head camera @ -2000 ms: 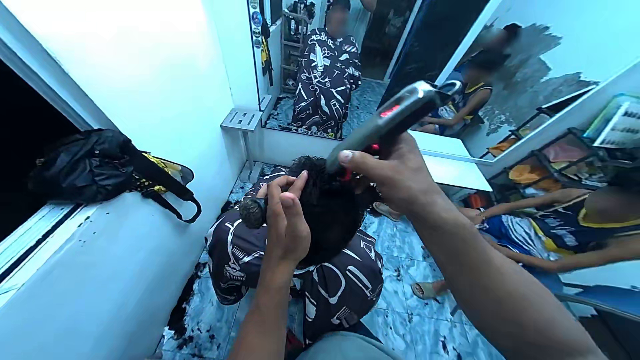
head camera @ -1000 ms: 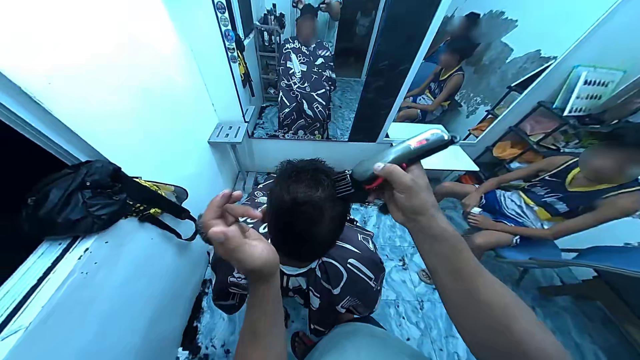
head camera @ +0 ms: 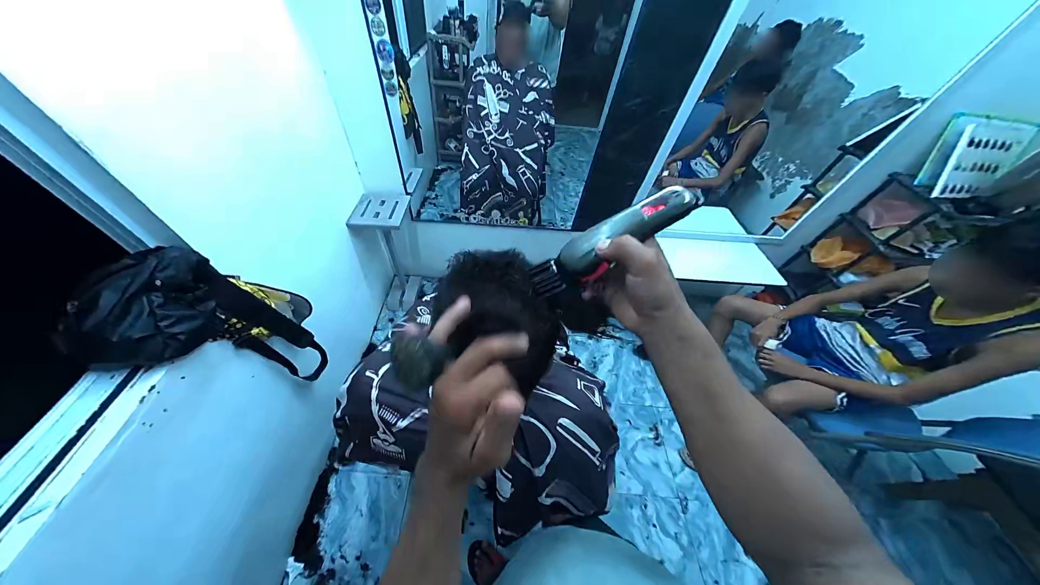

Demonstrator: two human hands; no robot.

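Observation:
My right hand (head camera: 642,280) is closed around a dark hair clipper (head camera: 621,231) with red parts. Its black comb guard (head camera: 548,279) is at the right side of the seated person's dark-haired head (head camera: 496,317), and dark hair hangs just below it. My left hand (head camera: 479,398) is raised over the back of that head, fingers partly spread, with a blurred roundish dark object (head camera: 418,361), perhaps a brush, held at its left side. A black barber cape (head camera: 561,431) with white tool prints covers the seated person's body.
A wall mirror (head camera: 601,106) faces the seated person, above a white shelf (head camera: 719,258) and a small slotted ledge (head camera: 379,211). A black backpack (head camera: 154,305) lies at left. Another person (head camera: 910,325) sits at right beside a rack (head camera: 877,219). Cut hair lies on the floor.
Two seconds ago both hands were together at the top of the head; they have since moved apart. From one second ago, my left hand has moved right, over the head. The clipper remains in my right hand.

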